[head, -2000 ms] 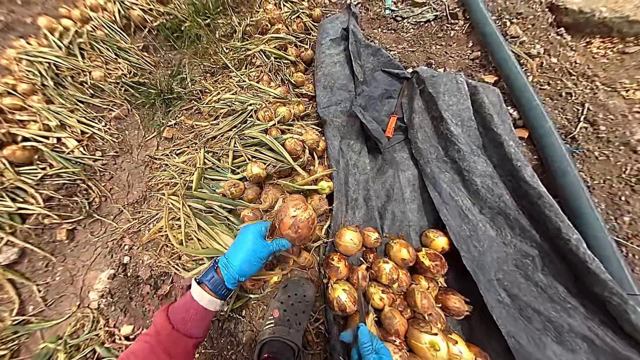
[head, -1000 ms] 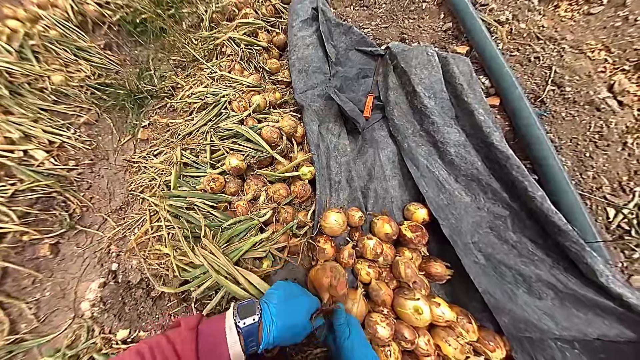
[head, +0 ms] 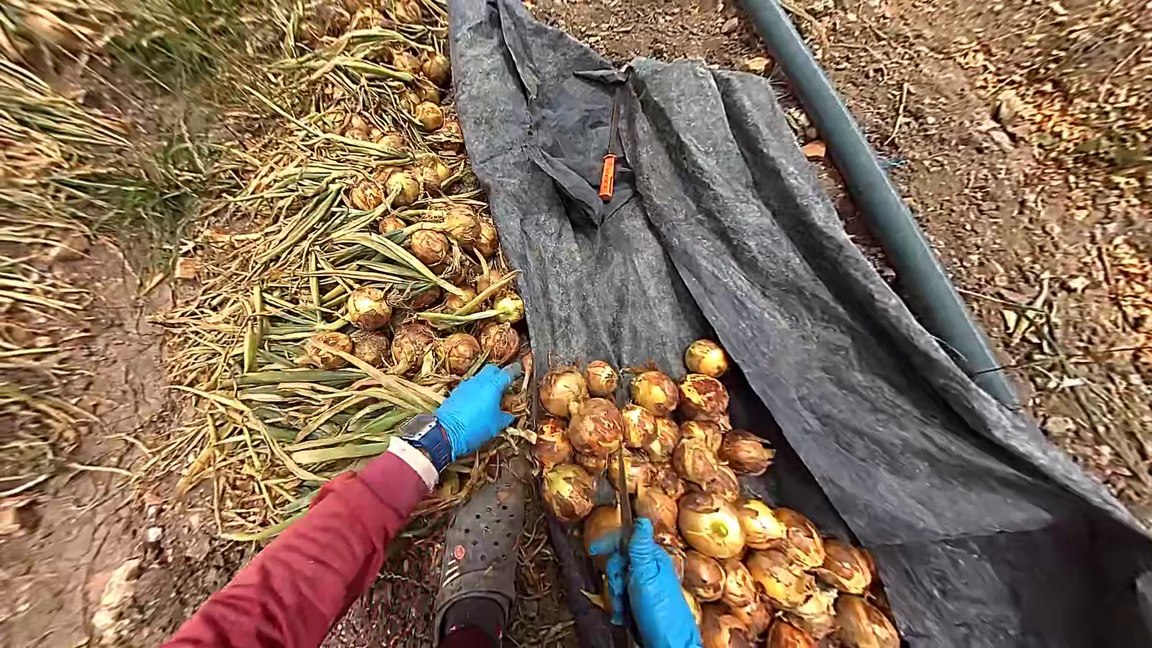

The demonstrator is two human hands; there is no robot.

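Observation:
My left hand [head: 477, 409], in a blue glove with a watch at the wrist, reaches to the edge of the row of onions with dry tops [head: 411, 346]. Its fingertips are partly hidden by stalks, so whether they hold something is unclear. My right hand [head: 655, 585], also gloved in blue, is closed around a knife whose narrow blade [head: 623, 490] points up over the pile of trimmed onions [head: 711, 525]. That pile lies on a dark grey fabric sheet [head: 612, 288].
An orange-handled tool [head: 607, 177] lies on the sheet higher up. A grey-green pipe [head: 886, 216] runs along the sheet's right side over bare soil. My foot in a grey clog [head: 481, 549] stands between the hands. More onion tops lie at far left.
Two seconds ago my left hand held a large onion; one second ago both hands met at an onion over the pile's edge. Now the hands are apart, the left back beside the onion row.

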